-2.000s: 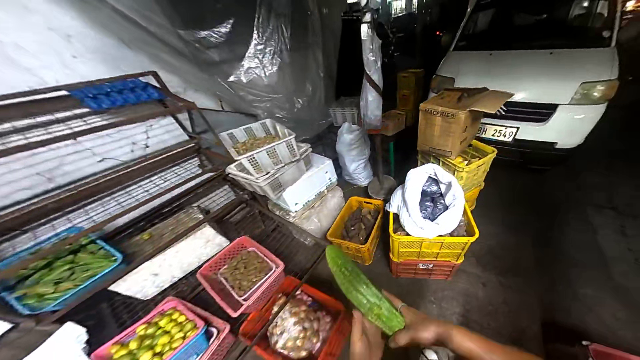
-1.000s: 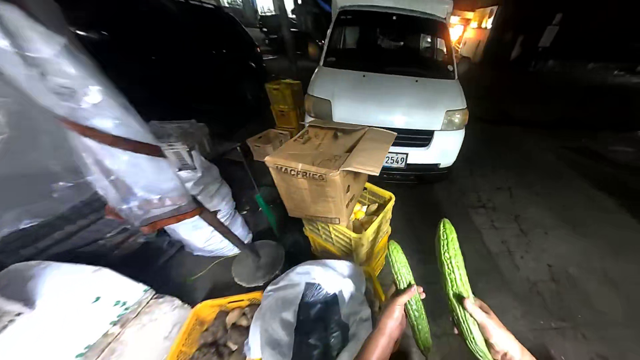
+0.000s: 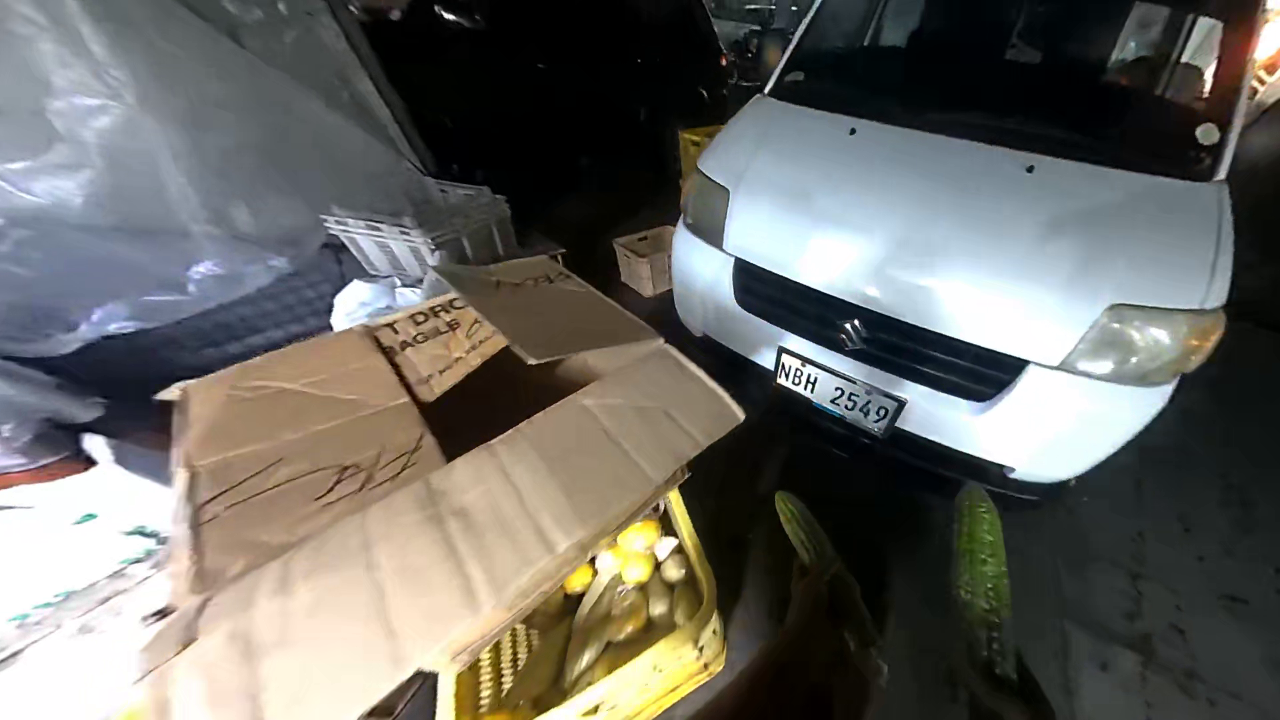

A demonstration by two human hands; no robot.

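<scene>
At the lower right, my left hand (image 3: 822, 610) is in shadow, closed around a green bitter gourd (image 3: 803, 525) whose tip points up and left. Further right, my right hand (image 3: 1000, 685) is dark and partly cut off by the bottom edge, holding a second bitter gourd (image 3: 980, 560) upright. Left of both hands, an open cardboard box (image 3: 400, 510) with raised flaps rests over a yellow plastic crate (image 3: 690, 650). Yellow and greenish-brown produce (image 3: 635, 585) shows in that crate. The inside of the box is mostly dark.
A white van (image 3: 960, 260) stands just beyond the box and gourds. A small pale crate (image 3: 645, 262) sits on the ground by its bumper. White slatted crates (image 3: 385, 245) and grey plastic sheeting (image 3: 180, 160) are behind the box, with a white sack (image 3: 85, 540) at the left edge.
The view has moved closer to the cardboard box and the van. Two seconds ago one gourd was visible at my hands; one second ago each hand held one, as now.
</scene>
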